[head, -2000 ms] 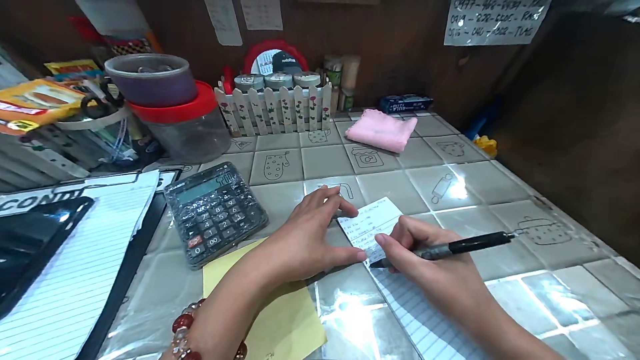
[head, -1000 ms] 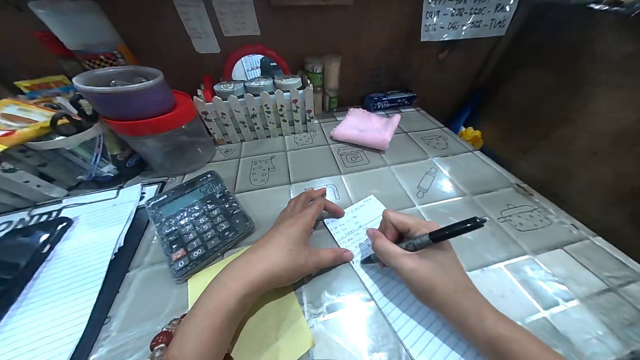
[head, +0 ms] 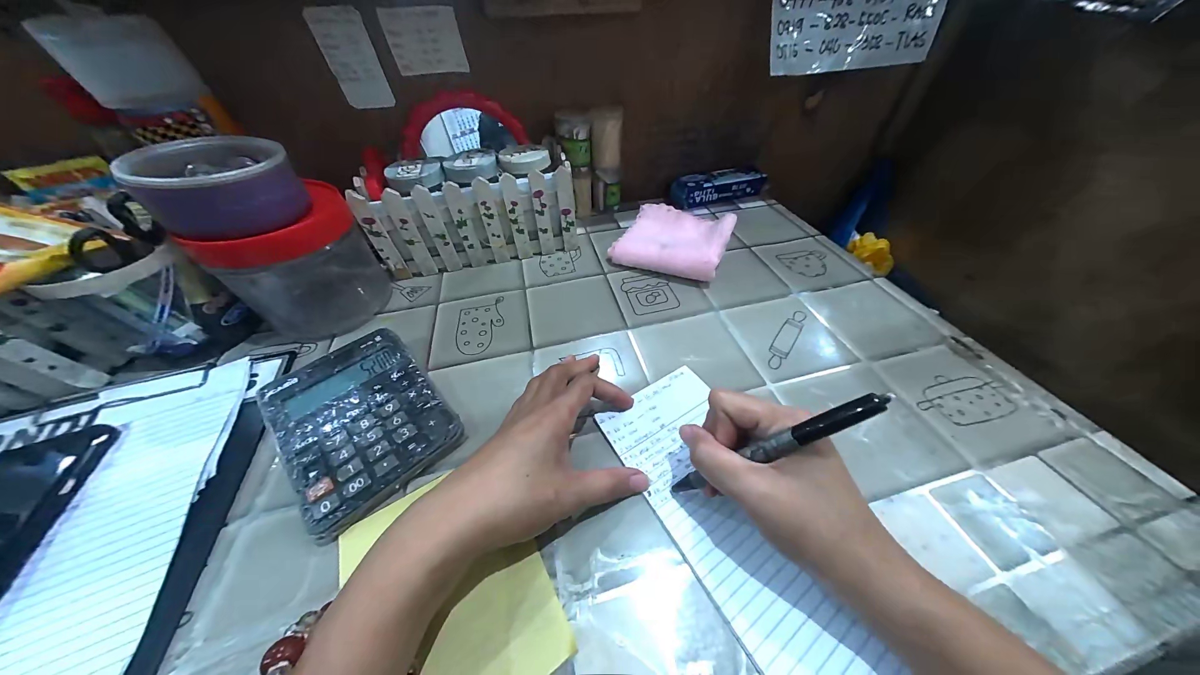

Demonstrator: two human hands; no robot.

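Observation:
A narrow strip of lined paper (head: pixel 750 572) lies slantwise on the tiled table, its upper part covered with handwriting. My right hand (head: pixel 778 459) grips a black pen (head: pixel 816 424), its tip down at the paper by the lowest written lines. Fingers spread, my left hand (head: pixel 562 450) rests at the left edge of the strip, thumb and fingertips touching or close to it, holding nothing. Beneath my left forearm is a yellow sheet of paper (head: pixel 506 609). A plastic-wrapped calculator (head: pixel 361 427) lies left of that hand, overlapping the yellow sheet's corner or right beside it.
On the left lie a clipboard with lined paper (head: pixel 103 525) and a black phone-like object (head: pixel 47 478). Behind stand a red-lidded jar (head: pixel 300 281), a purple tub (head: pixel 216 197), and a white picket-fence holder (head: pixel 469 225). A pink cloth (head: pixel 673 242) and a small blue box (head: pixel 717 187) sit farther back.
Both hands stay at the strip, and the pen stays in my right hand at the writing. Otherwise only the view has shifted slightly.

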